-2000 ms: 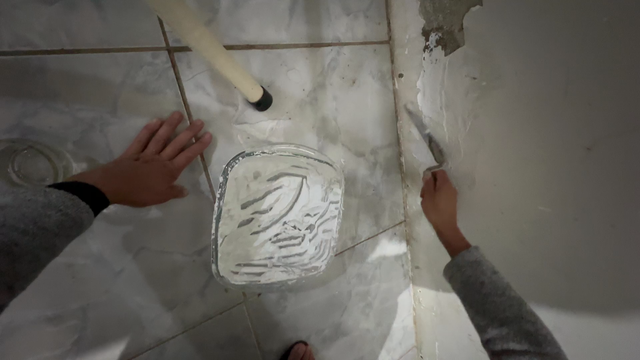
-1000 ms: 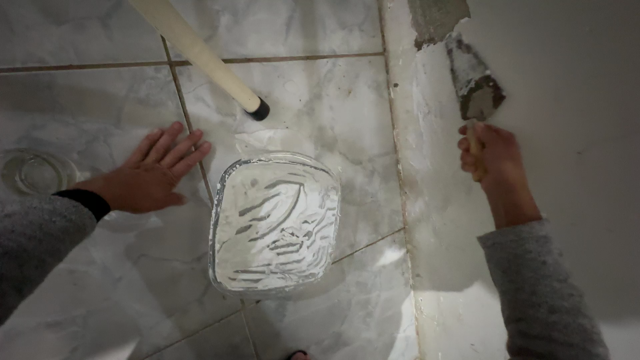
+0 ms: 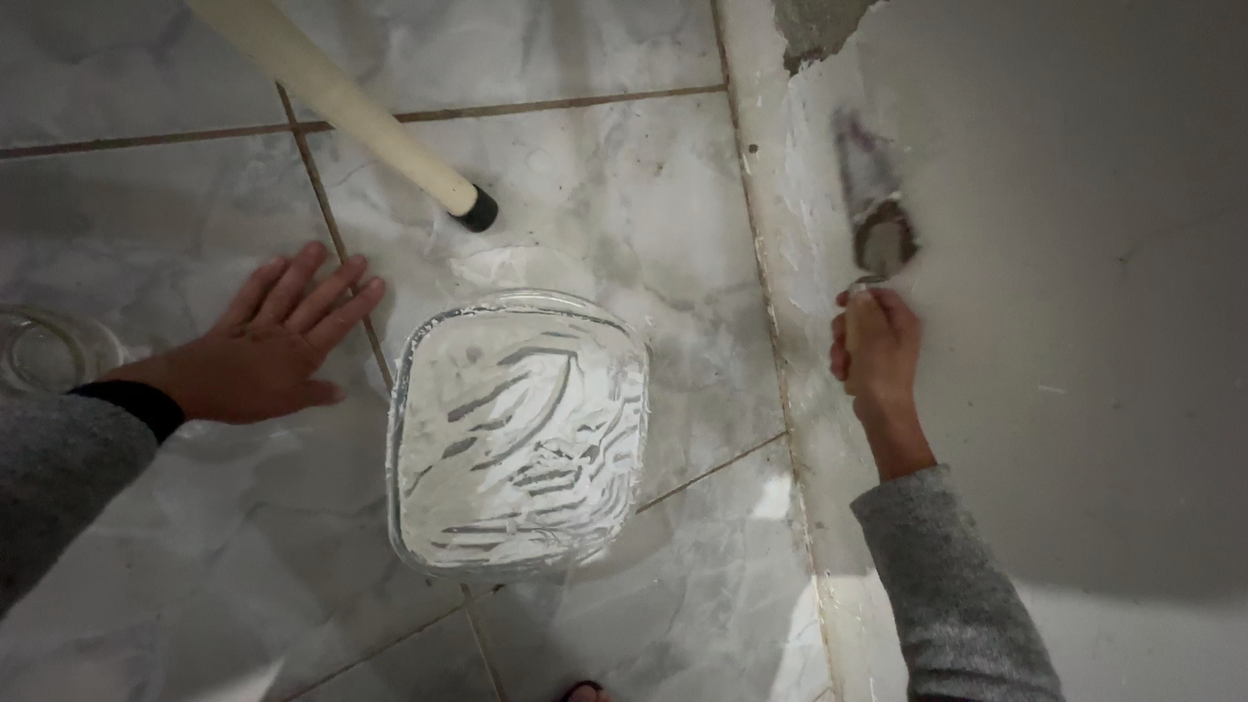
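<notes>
My right hand [image 3: 877, 346] grips the handle of a putty knife [image 3: 877, 219] against the grey wall [image 3: 1072, 341]; its blade is blurred and bears some dark and pale matter. Above the blade a rough grey patch [image 3: 819, 29] shows in the wall's surface. Palm down on the marbled floor tiles, my left hand [image 3: 283, 336] rests with its fingers spread and holds nothing. Between the hands sits a clear, rounded-square container [image 3: 522, 434] coated with streaked white paste.
A pale pole with a black end cap [image 3: 478, 209] reaches down to the tiles above the container. A round glass vessel [image 3: 44, 351] stands at the left, by my left wrist. Part of a foot [image 3: 585, 692] shows at the bottom edge.
My right hand with the putty knife has moved down the wall, away from the rough grey patch, since one second ago. My left hand has stayed on the tiles.
</notes>
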